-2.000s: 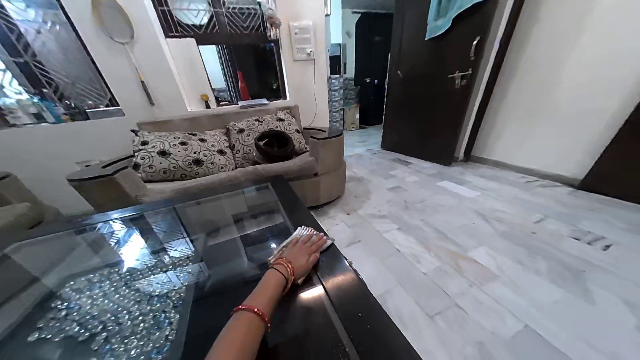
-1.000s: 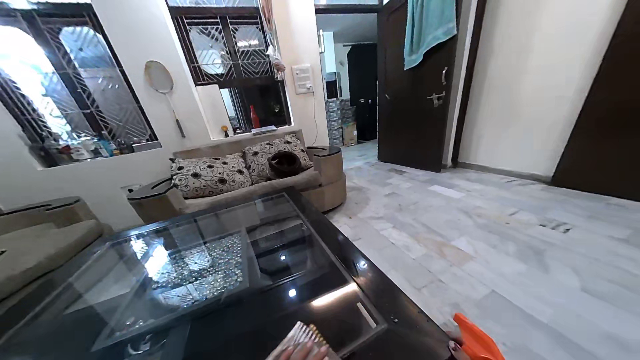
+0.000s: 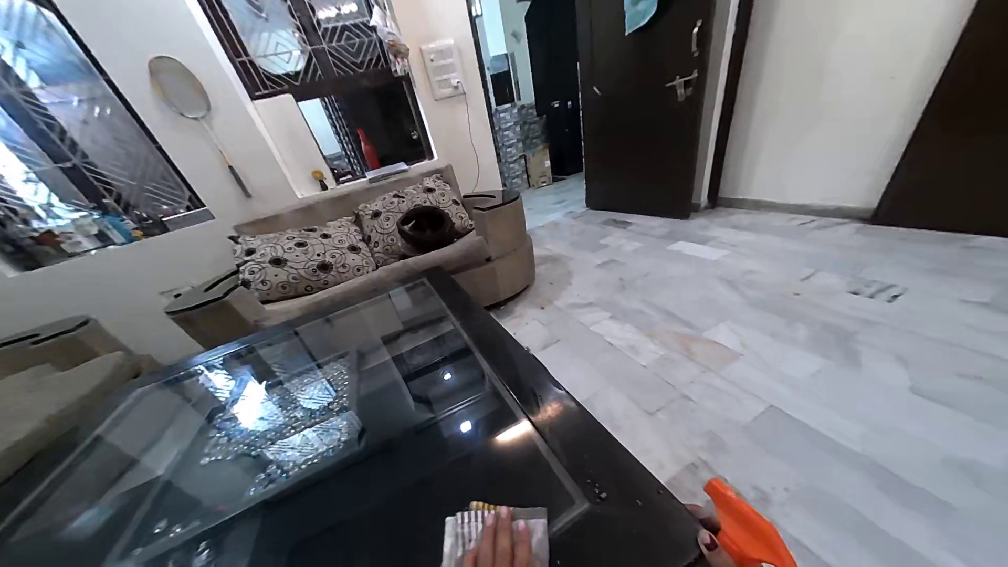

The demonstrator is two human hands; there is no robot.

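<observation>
At the bottom middle of the head view, the fingers of my left hand (image 3: pixel 498 543) lie over a folded striped cloth (image 3: pixel 531 523) on the black table frame. The glass-topped table (image 3: pixel 622 480) spreads across the lower left, with clear glass pebbles (image 3: pixel 307 441) visible beneath the glass. My right hand (image 3: pixel 709 537), partly cut off at the bottom edge, is by the table's right edge. Its fingers are around an orange plastic part (image 3: pixel 748 529) that looks like a spray bottle's head; the rest is out of view. Small dark crumbs (image 3: pixel 596 491) dot the frame near the glass corner.
Beyond the table stands a beige sofa (image 3: pixel 504 276) with patterned cushions (image 3: pixel 307 260) and a dark round object (image 3: pixel 425 228). Part of another seat (image 3: pixel 63 394) is at left. Marble floor (image 3: pixel 709 354) runs along the right side towards a dark door (image 3: pixel 638 118).
My left hand with the cloth has moved back along the table from near its right edge towards me. The orange part and my right hand, unseen two seconds ago, have come into view.
</observation>
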